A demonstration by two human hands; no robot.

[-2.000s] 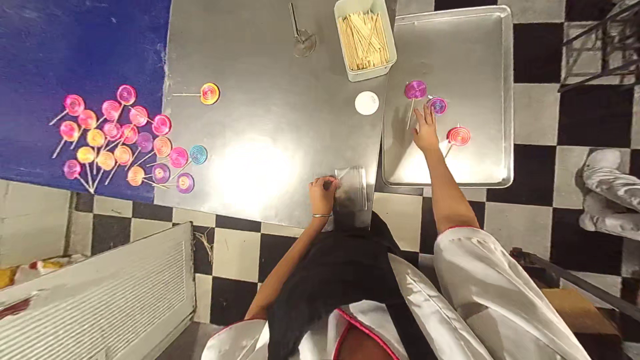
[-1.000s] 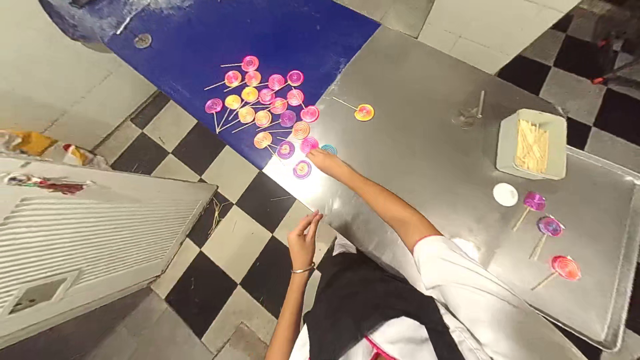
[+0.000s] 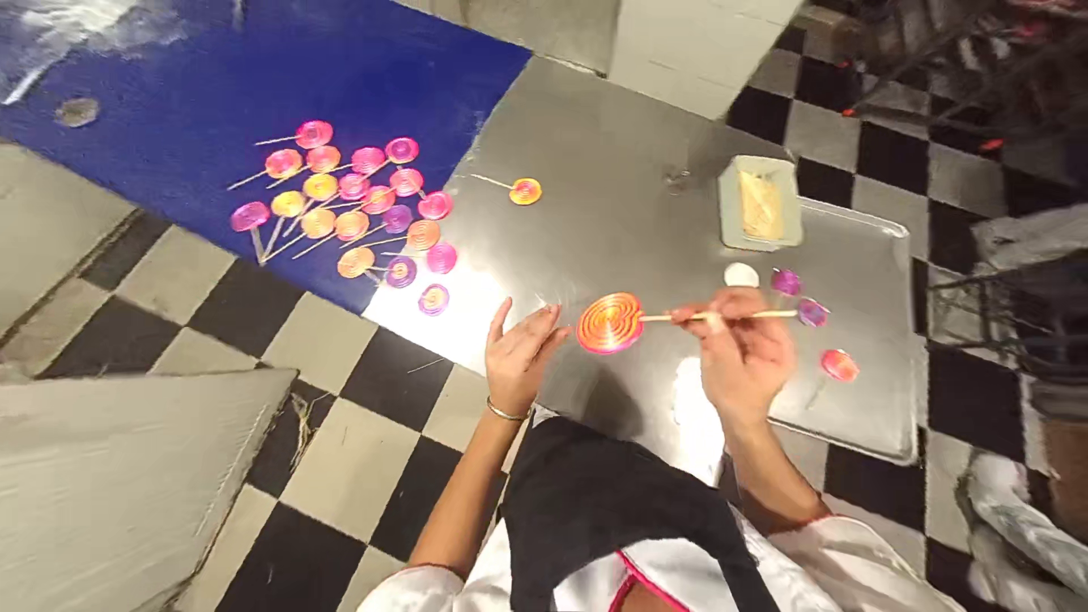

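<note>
My right hand [image 3: 748, 357] grips the stick of an orange-red spiral lollipop [image 3: 610, 323], whose round candy points left above the metal table. Beside that candy, my left hand [image 3: 520, 353] is raised with its fingers apart and holds nothing visible. Many spiral lollipops [image 3: 352, 187] in pink, orange, yellow and purple lie in a loose group on the blue surface, some at its metal edge. One yellow-orange lollipop [image 3: 525, 191] lies apart on the metal. Purple lollipops [image 3: 786, 282] and a red one [image 3: 840, 365] rest on the tray at the right.
A pale container [image 3: 729, 212] of sticks stands at the back right, beside the metal tray [image 3: 909, 340]. A white disc [image 3: 741, 274] lies just beyond my right hand. The metal table [image 3: 612, 144] joins the blue surface [image 3: 221, 59]. A white panel [image 3: 127, 476] stands at lower left.
My right hand has moved from the lollipop group to the right, now with an orange-red lollipop in it. The blue lollipop seen at the group's edge earlier is not visible there now. The view has turned.
</note>
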